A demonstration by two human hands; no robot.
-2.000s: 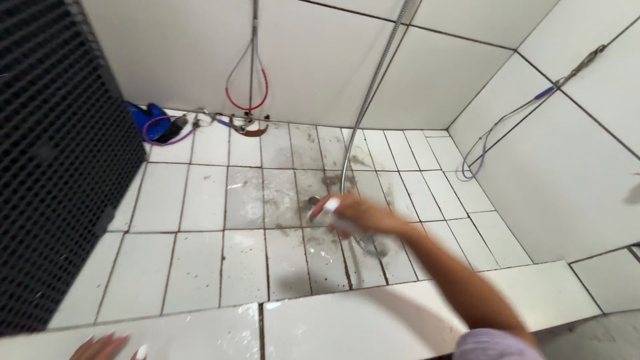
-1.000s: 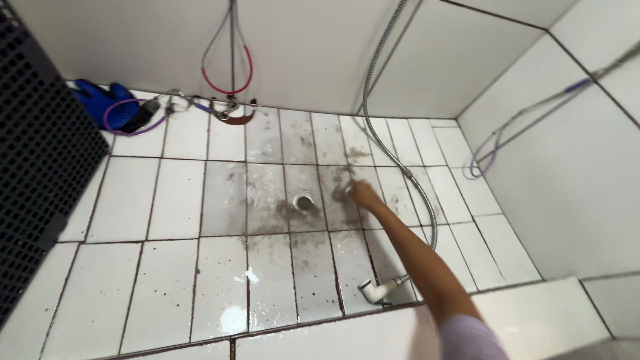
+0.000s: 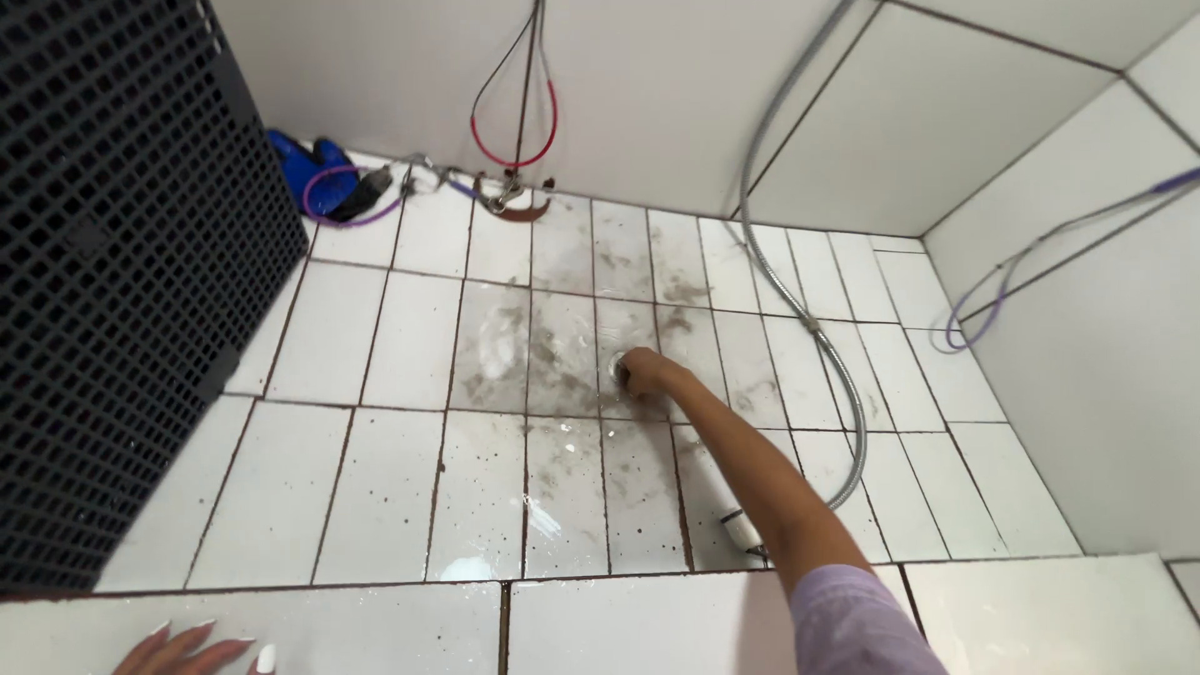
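My right hand point(image 3: 649, 372) reaches down to the round floor drain point(image 3: 619, 368); its fingers are at the drain opening and partly hidden, so whether they grip anything cannot be told. Around it the white floor tiles point(image 3: 562, 352) are wet and smeared with grey-brown dirt and hair-like specks. My left hand point(image 3: 187, 652) rests with spread fingers on the tiled ledge point(image 3: 375, 619) at the lower left, holding nothing. The white shower sprayer point(image 3: 741, 532) lies on the floor beside the ledge, partly behind my right forearm, with its metal hose point(image 3: 848, 394) curving up the back wall.
A black plastic grate point(image 3: 122, 281) stands upright at the left. Near the back wall lie a blue glove point(image 3: 314, 173), a purple loop lead point(image 3: 309, 202) and a brown strap point(image 3: 520, 212). A red loop point(image 3: 553, 122) hangs on that wall; another purple loop point(image 3: 984, 323) hangs at the right.
Two seconds ago my right hand held the sprayer; by one second ago it lay on the floor. My right hand has since moved left from beside the drain onto it.
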